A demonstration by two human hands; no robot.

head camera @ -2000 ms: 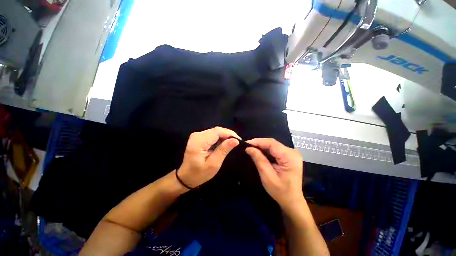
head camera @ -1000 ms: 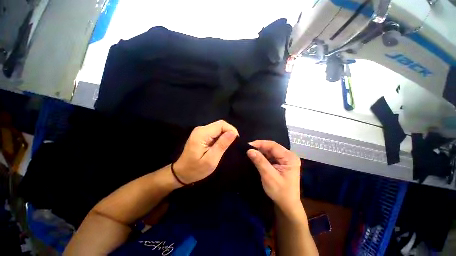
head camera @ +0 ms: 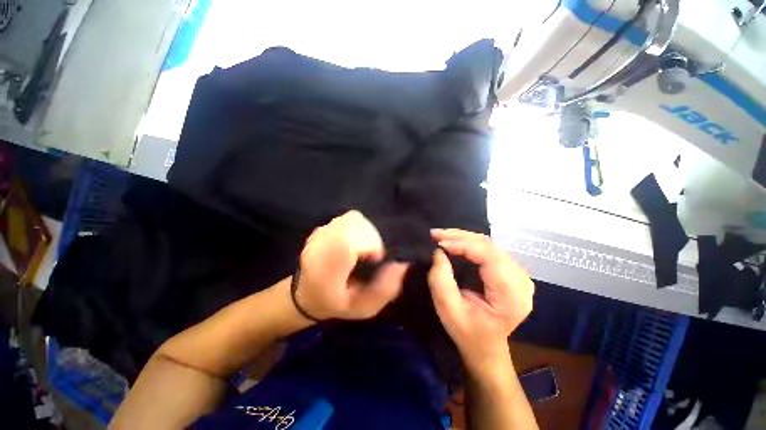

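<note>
A large black garment panel [head camera: 294, 143] lies on the white machine bed left of the needle and hangs over the front edge toward my lap. My left hand [head camera: 343, 267], slightly blurred, pinches black cloth near the bed's front edge. My right hand [head camera: 480, 285] pinches the same cloth just to the right, thumb against forefinger. A raised fold shows between the hands. The panel's upper right corner lies beside the presser foot area, which is too bright to make out.
The white JACK sewing machine head [head camera: 621, 84] is at the upper right. Thread snips [head camera: 593, 166] and black cut pieces [head camera: 663, 231] lie right of the needle. A ruler strip [head camera: 579, 256] runs along the front edge. Blue crates [head camera: 642, 357] stand below; a dark phone-like object [head camera: 538, 383] lies below right.
My left hand has turned and closed on the cloth, and a fold has risen between the hands. My right hand has shifted slightly right and down. The whole view has also shifted slightly.
</note>
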